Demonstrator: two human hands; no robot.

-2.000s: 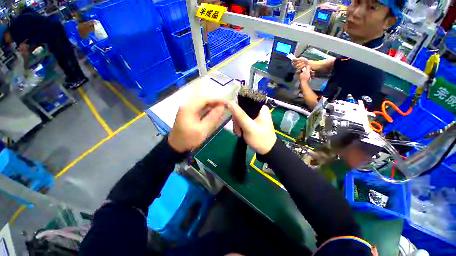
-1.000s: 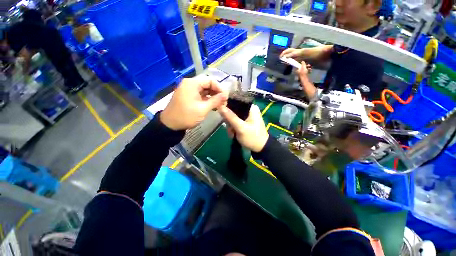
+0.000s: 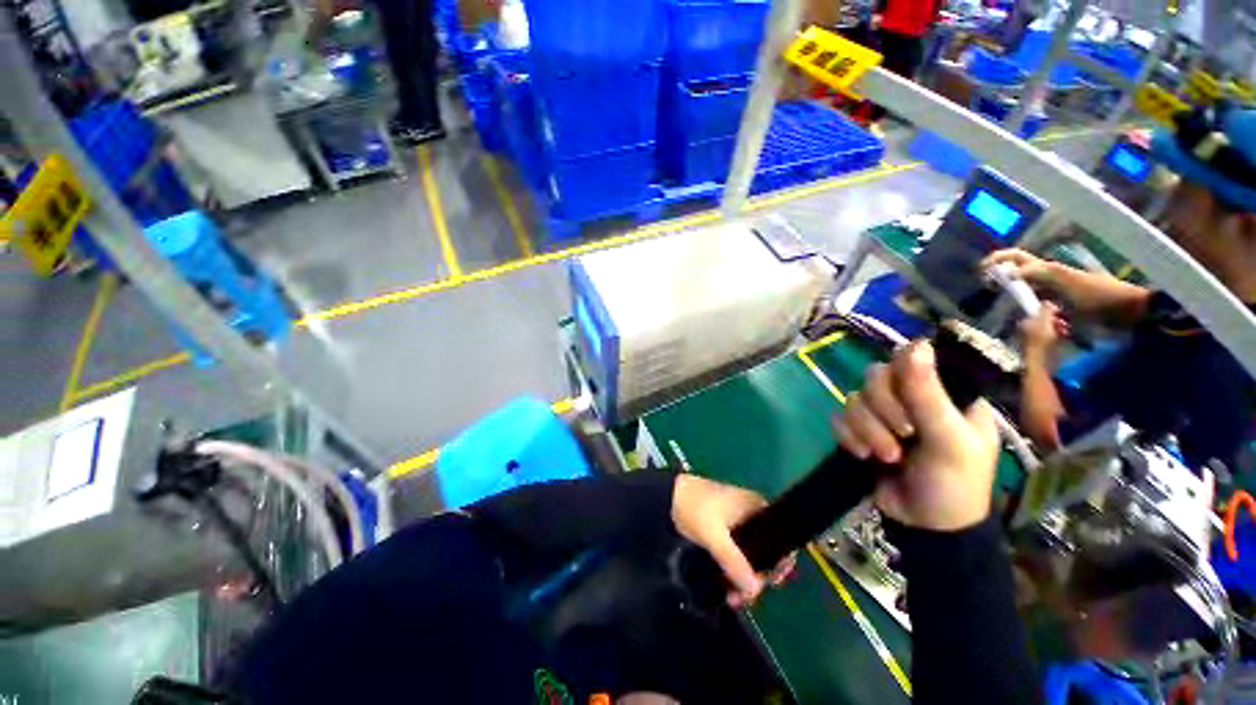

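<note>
A thick black cable bundle (image 3: 820, 510) slants up to the right over the bench. My right hand (image 3: 926, 438) is closed around its upper part, just below the pale, fanned tips. My left hand (image 3: 733, 534) is around its lower end, near my body. The metal fixture (image 3: 868, 544) on the green bench (image 3: 723, 424) is partly hidden behind the bundle and my right forearm. The metal machine head (image 3: 1136, 517) stands to the right of my right hand.
An off-white equipment cabinet (image 3: 703, 310) stands at the bench's rear left. A blue stool (image 3: 513, 452) is left of the bench. A white frame rail (image 3: 1033, 152) crosses above. Another person (image 3: 1185, 303) works across the bench. Blue totes (image 3: 599, 110) are stacked behind.
The view has swung left. My left hand has moved from near the bundle's tips down to its lower end. The bundle has tilted from nearly upright to slanting.
</note>
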